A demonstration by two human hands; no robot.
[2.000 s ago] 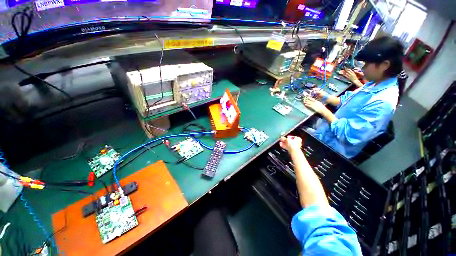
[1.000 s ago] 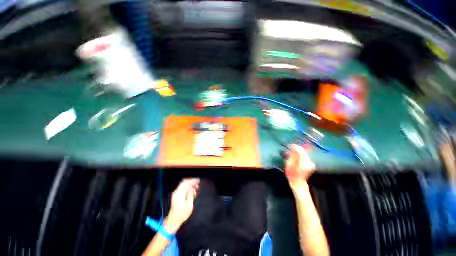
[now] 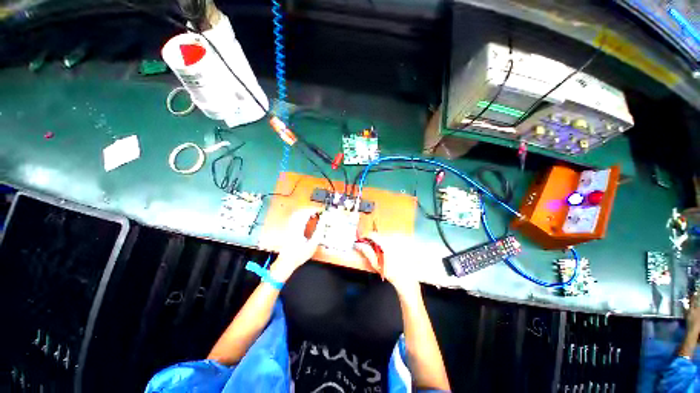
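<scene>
A pale circuit board (image 3: 338, 228) lies on the orange-brown fixture base (image 3: 399, 219), its back edge at the black connector block (image 3: 367, 206). My left hand (image 3: 301, 236), with a blue wrist strap (image 3: 265, 272), is at the board's left edge, fingers on or beside it. My right hand (image 3: 380, 257) is at the board's lower right, with a thin red and dark tool (image 3: 371, 247) at its fingers. Whether the left fingers grip the board is unclear. Black cables and a blue cable (image 3: 430, 160) run to the connector block.
Remote control (image 3: 485, 256) and orange test box (image 3: 566, 203) with a violet-white light stand right. Oscilloscope (image 3: 537, 100) is behind. Other boards lie around (image 3: 460, 207). Tape rings (image 3: 186, 158) and a white container (image 3: 215, 77) are left. Black trays (image 3: 176, 295) are below the bench edge. Another person's arm shows far right.
The view has turned from the right side to the fixture. Both hands have moved from the bench's front side onto the fixture, at the board's two sides.
</scene>
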